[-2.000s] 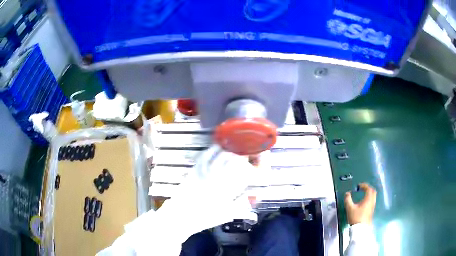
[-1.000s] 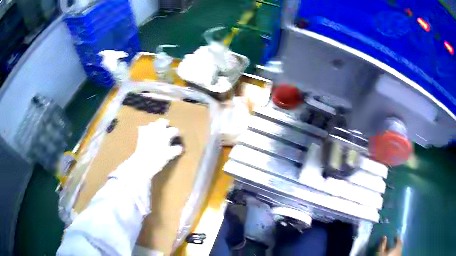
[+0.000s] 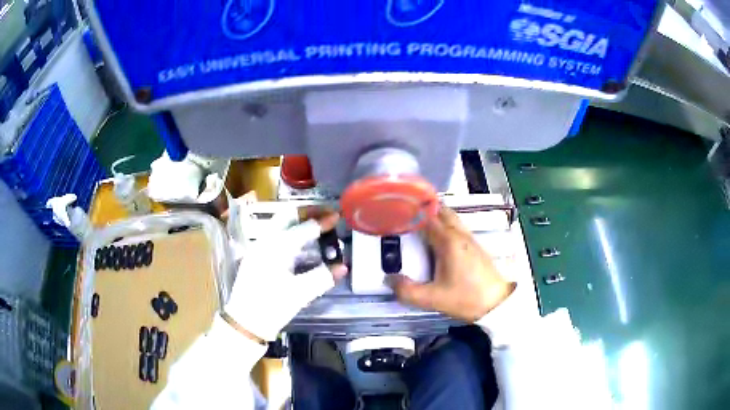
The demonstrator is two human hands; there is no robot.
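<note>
The white fixture (image 3: pixel 368 276) lies on the silver slotted table (image 3: pixel 520 280), below the red-orange knob (image 3: pixel 390 207). One black plastic part (image 3: pixel 391 254) sits upright on the fixture. My left hand (image 3: pixel 284 268), in a white glove with some bare fingertips, holds another black part (image 3: pixel 330 247) just left of the fixture. My bare right hand (image 3: pixel 464 268) is at the fixture's right side. Its thumb tip is by the lower end of the seated part. Its upper fingertips are partly hidden behind the knob, so its grip cannot be told.
The blue printer head (image 3: pixel 376 48) overhangs the table. The lined tray (image 3: pixel 224 272) at left holds several black parts on tan cardboard. White wipes (image 3: pixel 176 178) and a white-topped spray bottle (image 3: pixel 68 212) stand behind it. A second red round piece (image 3: pixel 297 170) is at the table's rear left.
The view has swung back from the tray to the printer. My left hand has moved from over the tray to beside the fixture. My right hand has come in from the lower right to the fixture.
</note>
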